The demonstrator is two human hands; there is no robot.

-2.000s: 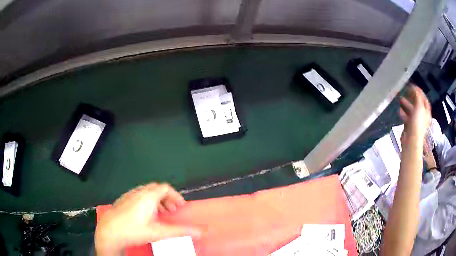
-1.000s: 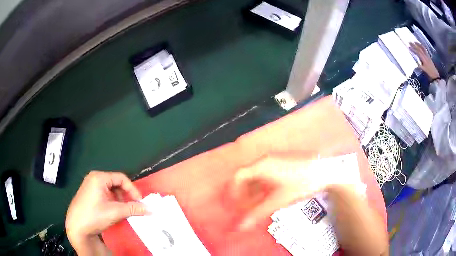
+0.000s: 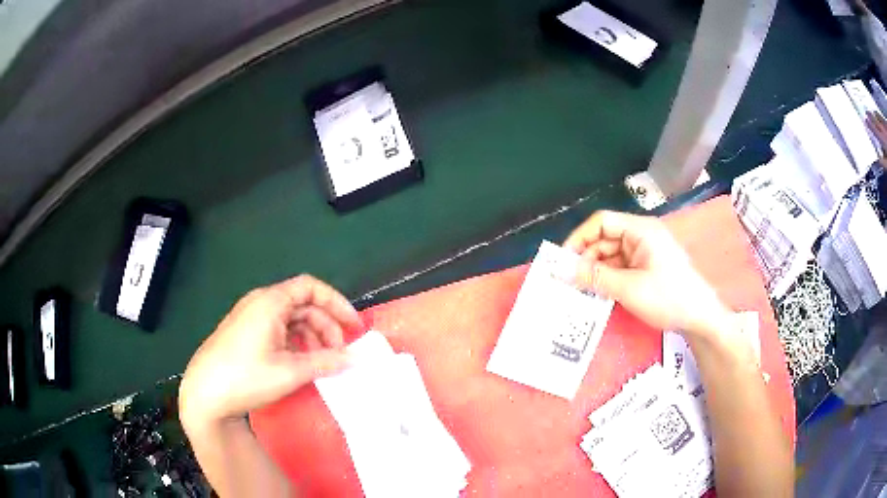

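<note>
My left hand [image 3: 277, 355] pinches the top edge of a white leaflet [image 3: 394, 428] at the left of the red-orange mat [image 3: 467, 331]. The leaflet lies over the stack there. My right hand [image 3: 647, 277] holds a white QR-code card [image 3: 552, 331] by its upper right corner, over the middle of the mat, with its black square code showing. A fanned pile of QR-code cards [image 3: 661, 438] lies at the right of the mat, partly hidden by my right forearm.
Black trays with white papers [image 3: 365, 141] stand on the green belt [image 3: 253, 204]. A pale metal post [image 3: 710, 92] rises at the mat's far edge. Bundled leaflets [image 3: 817, 160] and rubber bands [image 3: 807, 321] lie at right. Tangled black cables [image 3: 146, 447] lie at left. A person's hand shows at the right edge.
My right hand, blurred over the card pile one second ago, now holds up a QR-code card left of that pile. My left hand stays at the leaflets. The view has shifted.
</note>
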